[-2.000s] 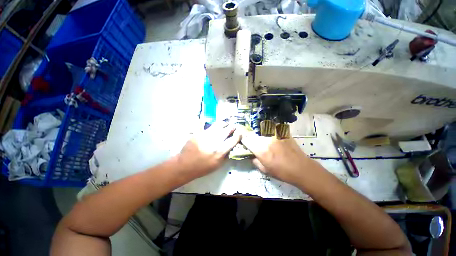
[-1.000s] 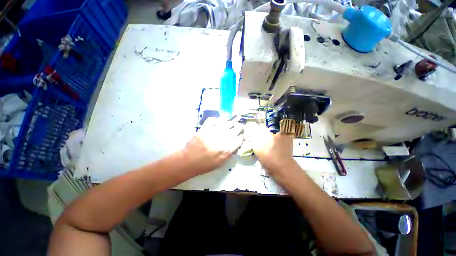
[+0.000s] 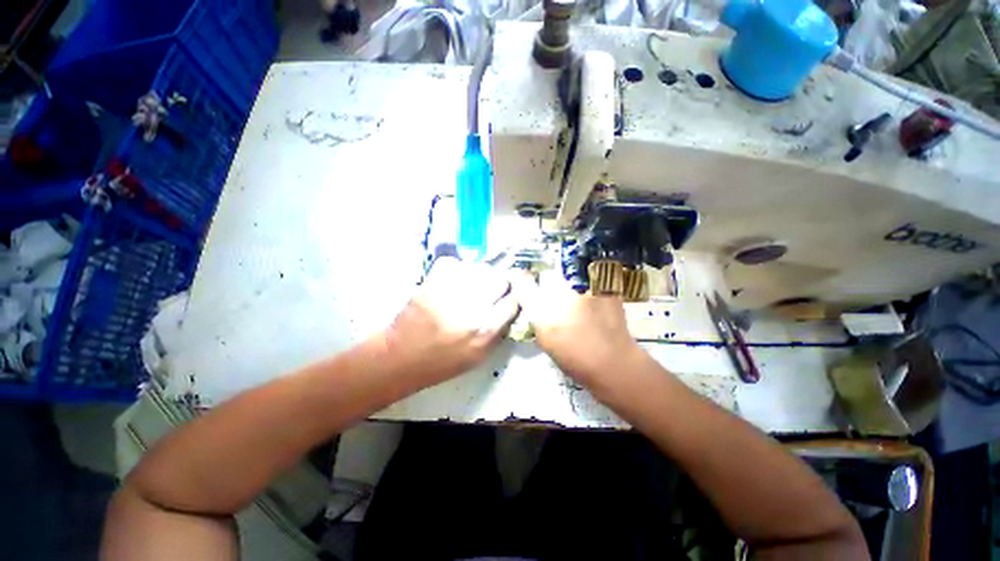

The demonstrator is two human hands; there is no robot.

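Observation:
A small pale khaki fabric piece (image 3: 523, 328) lies bunched under my fingers at the needle area of the off-white sewing machine (image 3: 811, 197). My left hand (image 3: 455, 312) holds it from the left, fingers bent. My right hand (image 3: 576, 327) holds it from the right, close against my left hand. Most of the fabric is hidden under the hands. The presser foot area (image 3: 537, 258) is just beyond my fingertips, blurred by glare. The ribbed brass-coloured guide (image 3: 617, 281) sits right of it. The blue nozzle or lamp housing (image 3: 474, 203) hangs at the left.
Dark red-handled snips (image 3: 733, 340) lie right of the hands. An open brownish tin (image 3: 883, 386) stands at the right table edge. Blue crates (image 3: 132, 263) stand at left, khaki layers (image 3: 269, 526) hang by the lap, and an orange-rimmed container (image 3: 927, 466) is lower right.
Since two seconds ago the view has shifted, and less khaki fabric shows below the fingers. The hands stay together at the needle area, with the right hand drawn in closer.

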